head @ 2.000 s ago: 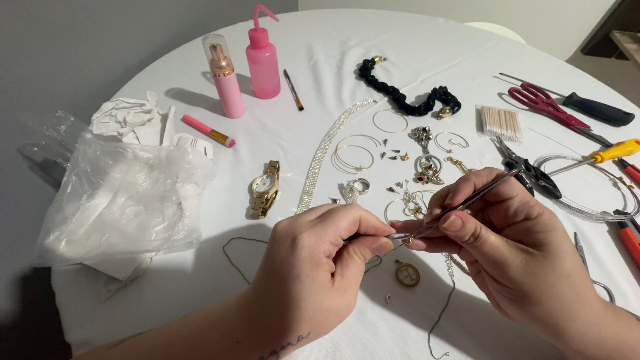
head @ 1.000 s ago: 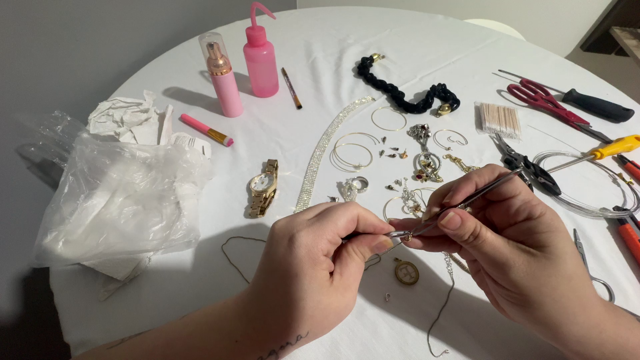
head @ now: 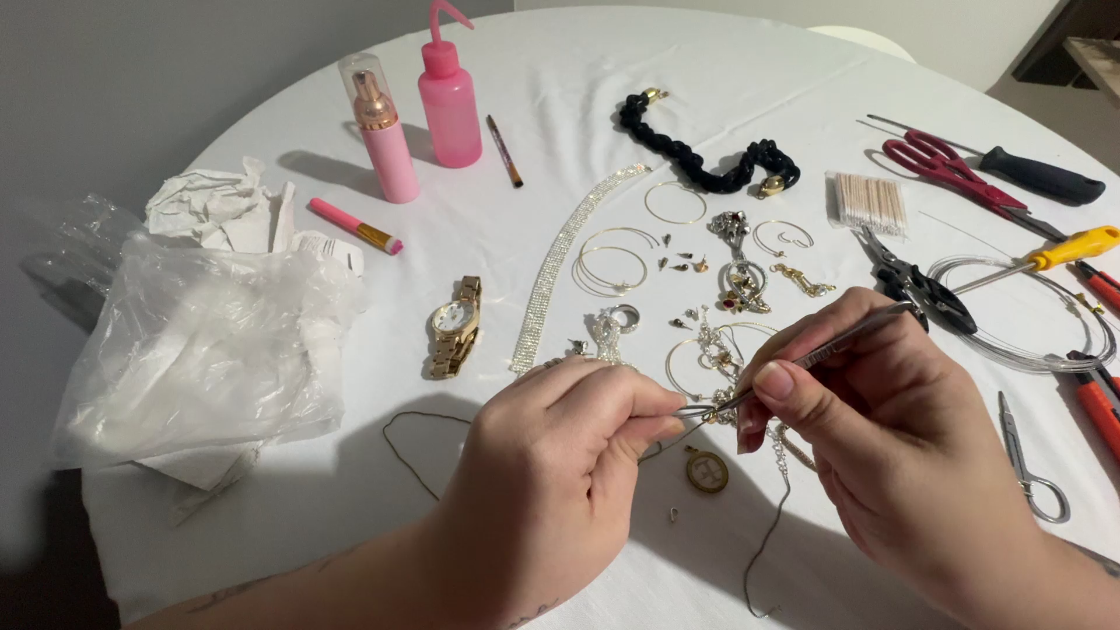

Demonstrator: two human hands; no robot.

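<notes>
My left hand [head: 569, 446] pinches a thin metal piece, perhaps a tweezer tip or a finding, between thumb and forefinger; most of it is hidden. My right hand [head: 875, 446] holds metal tweezers [head: 822, 350], their tips meeting that piece between the hands. A fine dark chain [head: 770, 534] hangs near the fingertips and trails over the cloth, and another length of thin chain [head: 402, 424] lies left of my left hand. Below the tips rest a round gold-toned pendant [head: 706, 470] and a tiny metal loop [head: 673, 514]. Hoops, studs and a silver ring [head: 624, 318] lie just beyond my hands.
Left are a plastic bag [head: 210, 350], a gold-toned watch [head: 455, 328] and a pink brush [head: 354, 225]. Pink bottles [head: 451, 105] stand behind. A rhinestone band [head: 569, 254] and black necklace [head: 700, 166] lie mid-table. Pliers [head: 923, 284], red-handled scissors [head: 954, 175] and coiled wire [head: 1006, 350] are right.
</notes>
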